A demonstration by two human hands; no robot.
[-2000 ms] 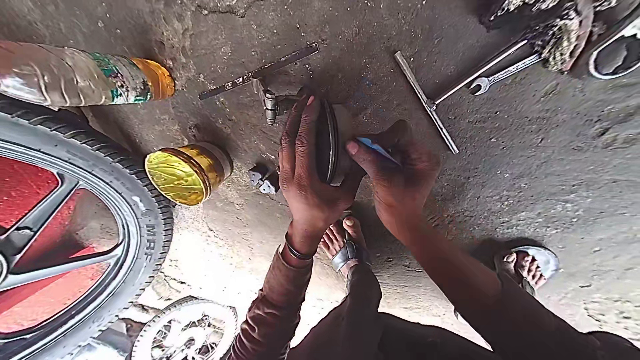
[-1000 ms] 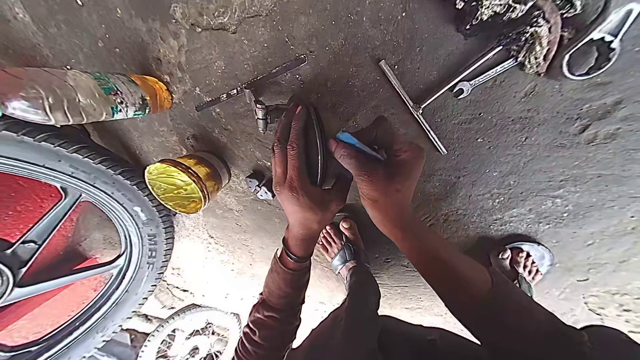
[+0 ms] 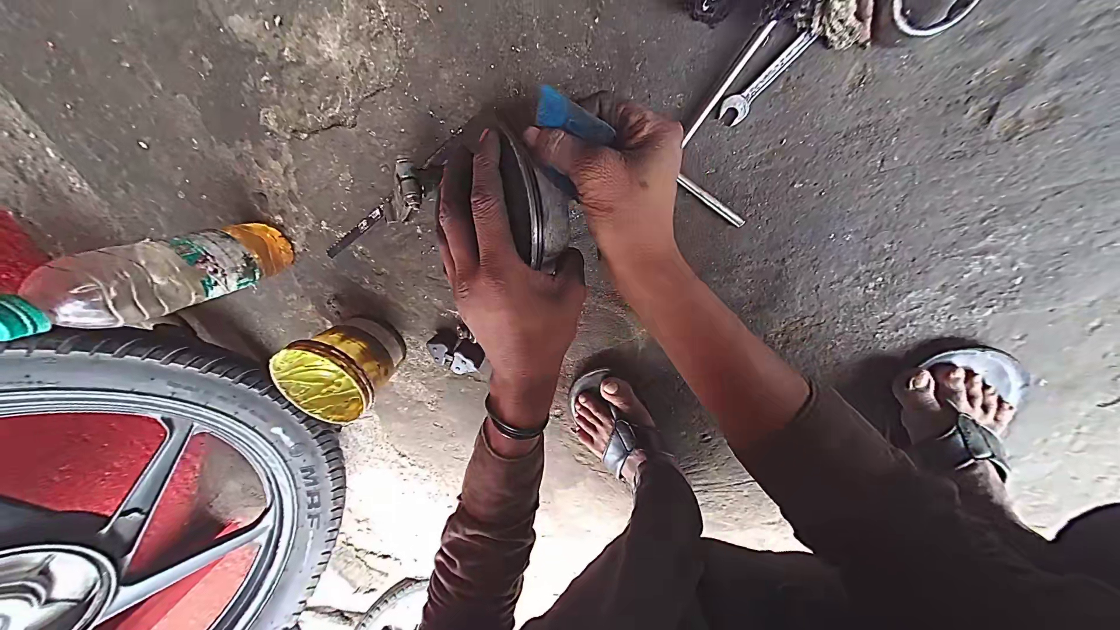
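Note:
My left hand (image 3: 516, 289) grips a round metal part with a grooved rim (image 3: 535, 206), perhaps a wheel hub or brake plate, held on edge with the fingers over its left face. My right hand (image 3: 626, 166) is closed on a blue object (image 3: 569, 114), maybe a brush handle or folded abrasive sheet, close to the part's right face. Its lower end is hidden by the fingers. Left of my left hand, a small metal fitting (image 3: 408, 185) lies by a dark flat strip (image 3: 357, 232) on the ground. Small metal pieces (image 3: 455, 350) lie near my left wrist.
A motorcycle wheel with a tyre (image 3: 311, 472) fills the lower left. Above it are a tub of yellow grease (image 3: 324, 381) and a plastic bottle (image 3: 140, 280). At the upper right lie a combination wrench (image 3: 774, 79), a T-handle bar (image 3: 710, 201) and a ring-shaped metal part (image 3: 936, 17). My sandalled feet (image 3: 612, 420) are below.
The blue object in my right hand has come up and points to the upper left, with more of it showing. My left hand still holds the round part. The view has shifted.

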